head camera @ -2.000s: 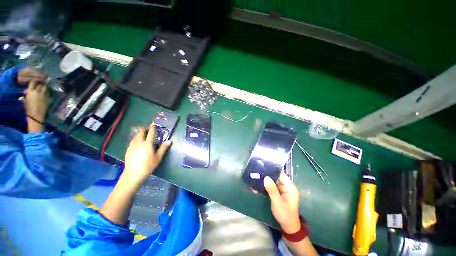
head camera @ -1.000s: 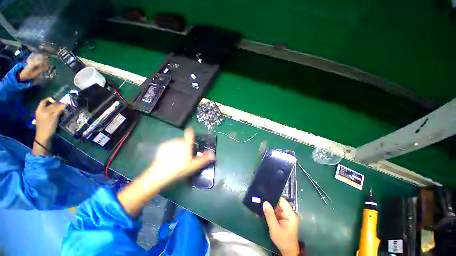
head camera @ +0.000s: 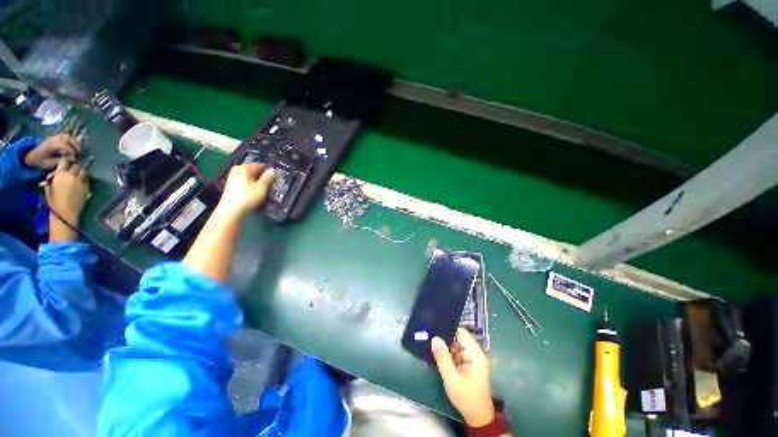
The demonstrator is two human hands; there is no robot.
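My left hand (head camera: 246,189) is at the black foam tray, its fingertips gripping the near edge of a dark smartphone (head camera: 293,177) there. Part of another dark handset (head camera: 247,157) shows beside it, partly hidden by the hand. My right hand (head camera: 467,372) holds the lower end of a glossy black smartphone or screen (head camera: 439,300), thumb on its face. This slab is tilted over an open-backed handset (head camera: 480,309) on the green mat and partly covers it.
Tweezers (head camera: 517,305), a labelled card (head camera: 570,291) and a yellow electric screwdriver (head camera: 606,384) lie to the right. The small parts cluster (head camera: 345,198) and a thin wire are near the rail. A metal post (head camera: 682,205) stands back right. Another person's hands (head camera: 66,183) are far left.
My left hand has moved from the mat to the tray with the smartphone that lay mid-mat. Another handset reached the tray before it. My right hand still holds the black slab.
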